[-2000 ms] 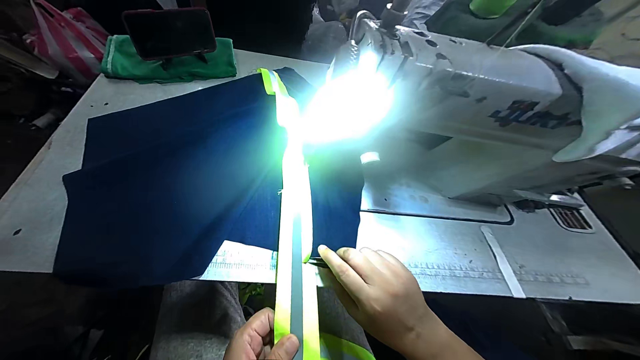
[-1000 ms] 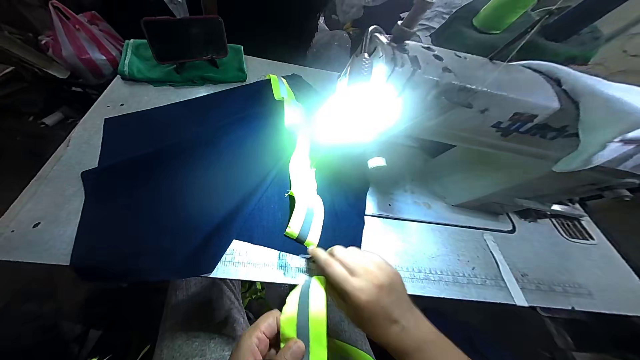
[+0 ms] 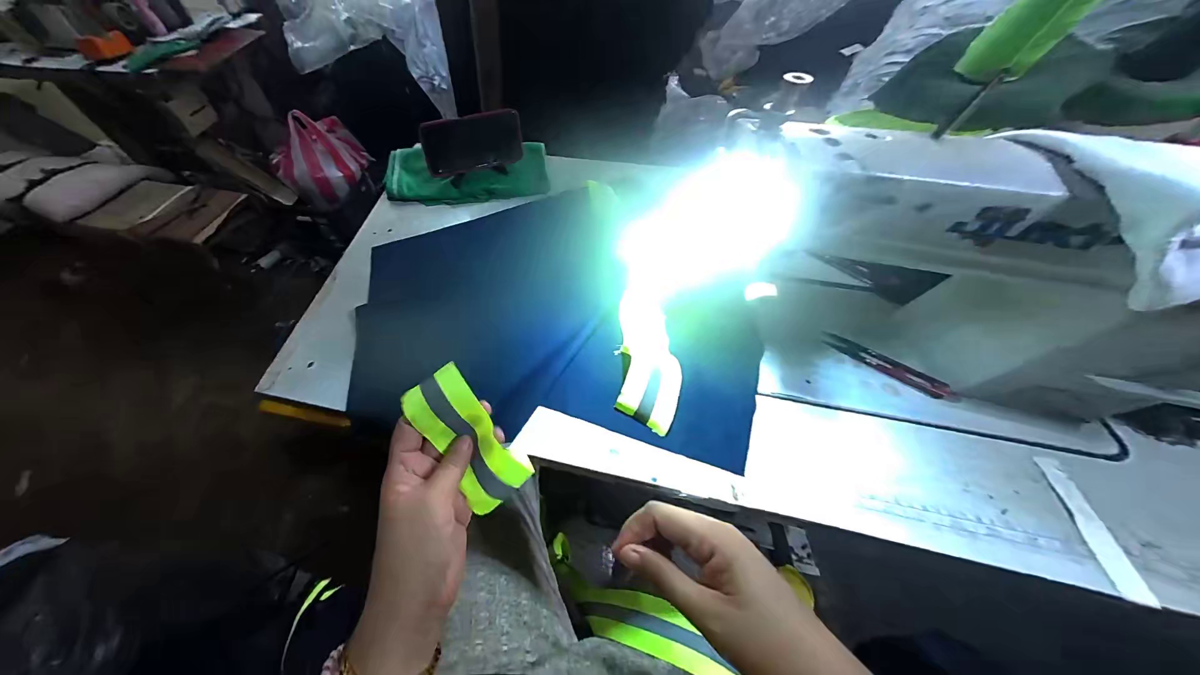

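Note:
My left hand [image 3: 431,478] holds a short piece of fluorescent yellow reflective tape [image 3: 459,427] with a grey centre band, left of the table's front edge. My right hand [image 3: 708,586] is below that edge with curled fingers, thumb tip close to index tip; whether it pinches anything is unclear. Dark blue fabric [image 3: 469,300] lies on the white sewing table. Another length of the tape [image 3: 650,389] runs over it toward the sewing machine [image 3: 937,197], its far part lost in lamp glare. Red-and-black thread snips [image 3: 891,367] lie on the machine bed.
A phone [image 3: 472,142] stands by a green cloth [image 3: 403,176] at the back left. A white strip [image 3: 1097,530] lies on the table at right. More reflective tape [image 3: 647,623] hangs over my lap. A striped bag [image 3: 321,157] sits beyond the table.
The tape was one length between my left hand and the fabric; now a separate piece is in my left hand, raised leftward. My right hand has left the tape. Snips now show on the machine bed.

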